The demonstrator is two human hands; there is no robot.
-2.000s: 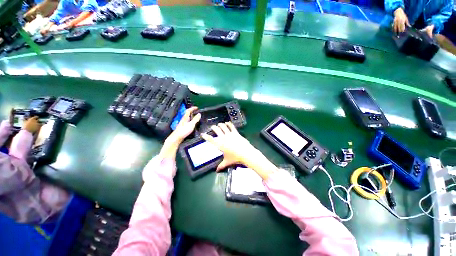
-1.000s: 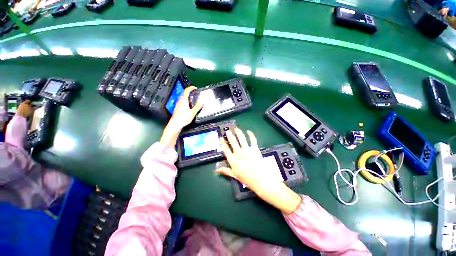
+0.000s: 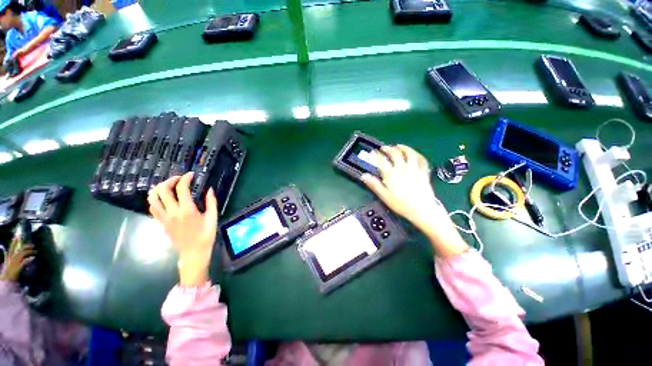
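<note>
Several dark grey devices stand on edge in a row (image 3: 146,154) at the left. My left hand (image 3: 184,218) is closed around the lower edge of a dark-screened device (image 3: 226,168) leaning at the row's right end. My right hand (image 3: 404,182) lies over a device with a partly white screen (image 3: 354,154), its fingertips at the screen. The hand hides the keypad side, so its grip is unclear. A device with a blue-white screen (image 3: 254,230) lies below my left hand's device. A device with a white screen (image 3: 339,246) lies to its right.
A yellow ring (image 3: 477,191), white cable (image 3: 547,230), small metal item (image 3: 453,169) and blue device (image 3: 532,146) lie right. A white power strip (image 3: 613,225) stands at the right edge. Dark devices (image 3: 463,89) lie beyond. Another person's hand (image 3: 16,261) is at far left.
The upper device that lay flat beside the row is gone from there; a dark-screened one now leans at the row's end in my left hand. My right hand moved onto the white-screened device by the cable.
</note>
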